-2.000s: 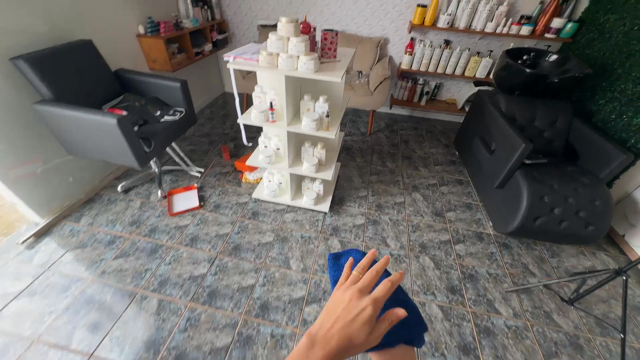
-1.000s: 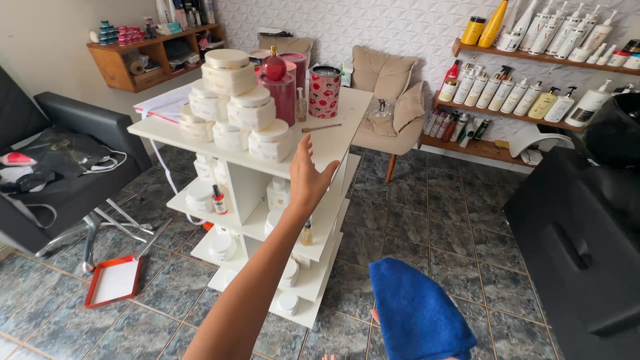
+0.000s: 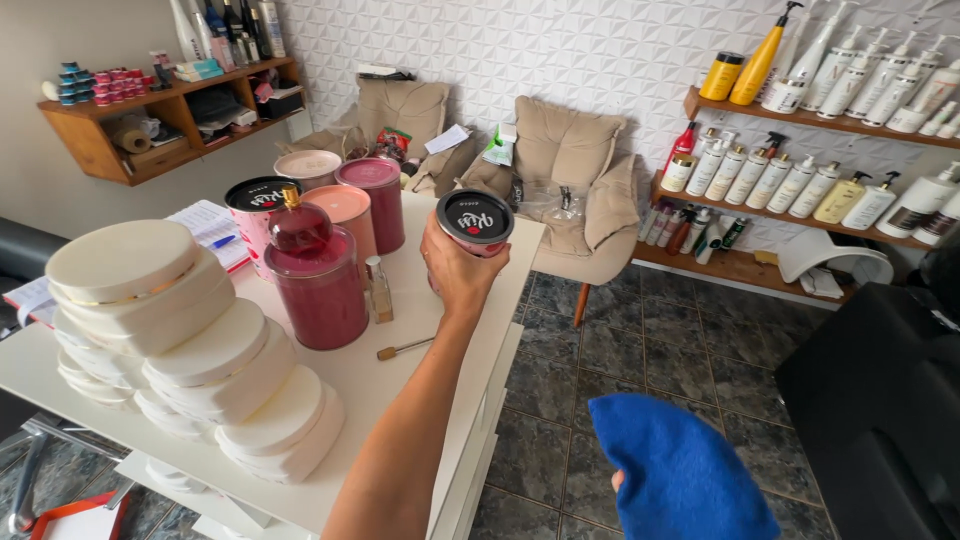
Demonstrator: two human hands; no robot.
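My left hand (image 3: 461,274) grips a round pink canister with a black lid (image 3: 475,217) at the right edge of the white display stand's top (image 3: 409,420). Under the blue cloth (image 3: 675,472), at lower right, a fingertip of my right hand (image 3: 617,480) shows; the rest is hidden. Left of the held canister stand a small glass bottle (image 3: 379,291) and a dark pink canister (image 3: 319,300) with a red perfume bottle (image 3: 300,225) on its lid. A brush-like tool with a thin handle (image 3: 405,348) lies near my left wrist. White lidded jars (image 3: 210,360) are stacked at the left.
More canisters (image 3: 371,202) and an open notebook (image 3: 206,229) with a blue pen are farther back. Beige armchairs (image 3: 570,165) stand behind the stand. Bottle-filled wooden shelves (image 3: 750,217) line the right wall; a black salon seat (image 3: 885,405) is at right.
The view has moved much closer to the stand. My left hand, reaching with empty fingers a second ago, has closed on the canister. The blue cloth remains with my right hand.
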